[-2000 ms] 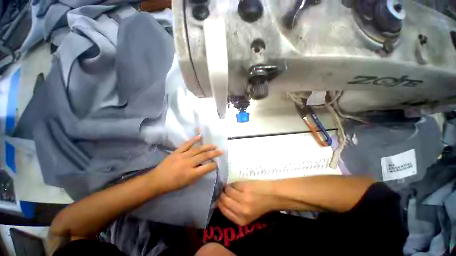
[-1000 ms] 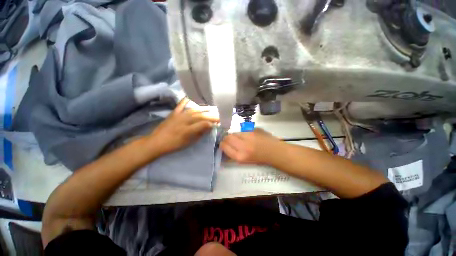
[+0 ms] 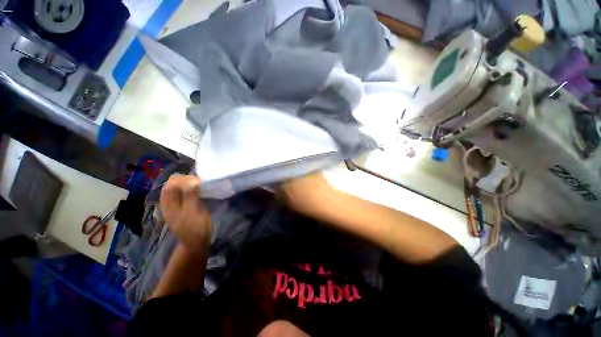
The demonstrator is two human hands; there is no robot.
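A large grey garment panel (image 3: 263, 135) lies draped over the table left of the sewing machine (image 3: 507, 125), its pale side up near my body. A straight folded edge (image 3: 277, 170) runs along its near side. My left hand (image 3: 188, 207), blurred, grips the left end of this edge at the table's front. My right hand (image 3: 300, 187) is at the middle of the edge; its fingers are hidden under the cloth, so its grip cannot be told. The blue presser foot part (image 3: 439, 155) is right of the cloth.
Snips (image 3: 473, 214) and beige cord (image 3: 504, 197) lie by the machine. A labelled grey piece (image 3: 535, 291) is at right. Red-handled scissors (image 3: 96, 230) lie on a side board (image 3: 66, 197). A second machine (image 3: 59, 66) is far left. Cloth heaps hang near my lap.
The view has turned left. Both hands have moved from the needle area toward the table's front left with the panel's edge. The pale side of the cloth now shows.
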